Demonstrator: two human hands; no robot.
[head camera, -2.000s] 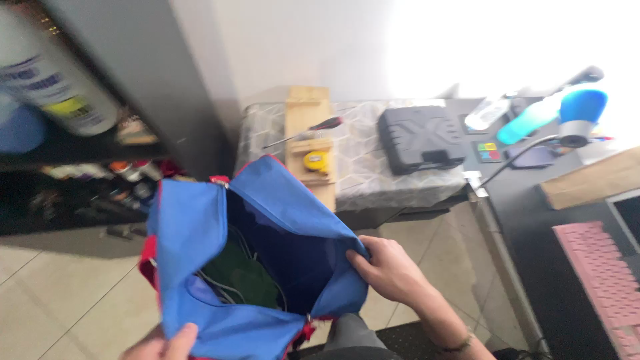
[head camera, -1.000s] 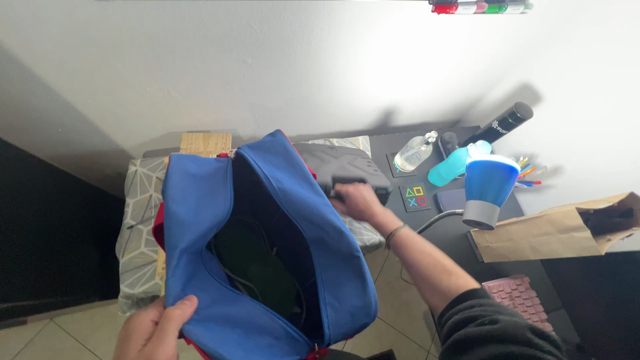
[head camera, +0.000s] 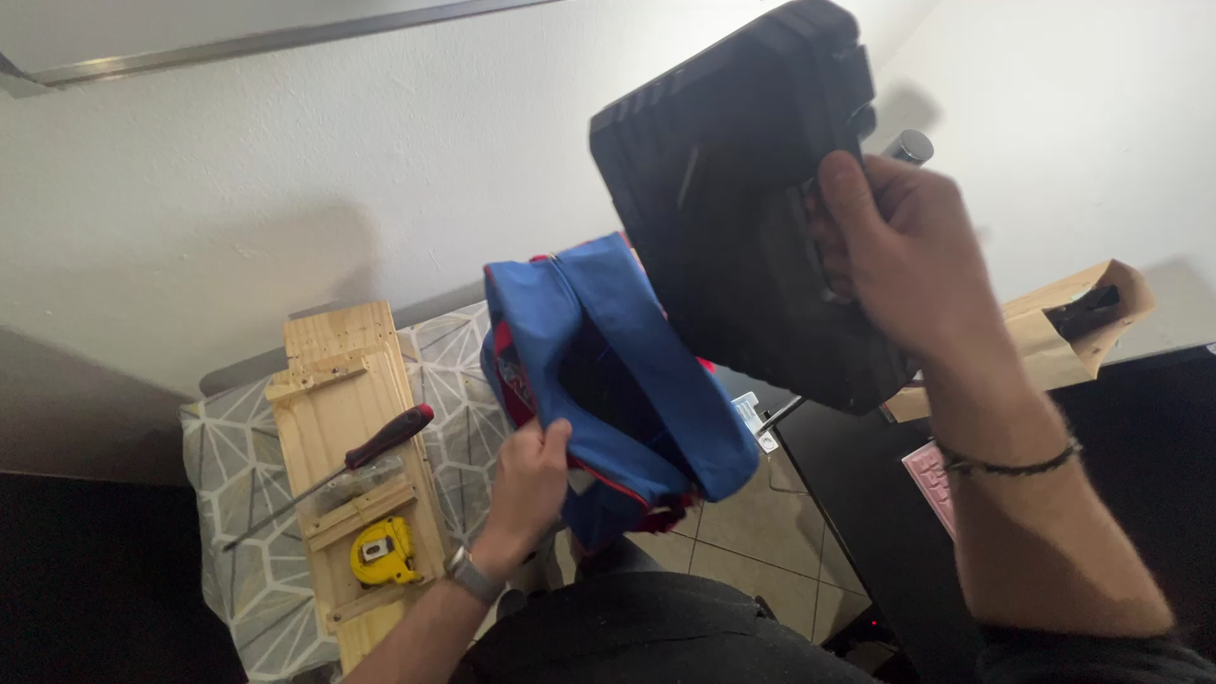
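My right hand (head camera: 902, 247) grips a black hard plastic tool case (head camera: 731, 199) by its handle side and holds it up, tilted, above and to the right of a blue fabric bag (head camera: 655, 389) with red trim. The bag's zip opening is spread, and its inside is dark. With my left hand (head camera: 532, 484) I pinch the bag's near left edge. Left of the bag, a screwdriver with a black and red handle (head camera: 389, 437) and a yellow tape measure (head camera: 383, 551) lie on a pine board assembly (head camera: 332, 418).
The boards rest on a table with a patterned cloth (head camera: 233, 465) against the white wall. On the right are a dark desk (head camera: 836, 475), a pink keyboard (head camera: 929, 483), an open brown paper bag (head camera: 1073, 332) and a dark cylinder (head camera: 910, 147). Tiled floor shows below.
My right hand left the bag's edge, reached to the black case on the table and has lifted it. My left hand still holds the bag. The view has shifted.
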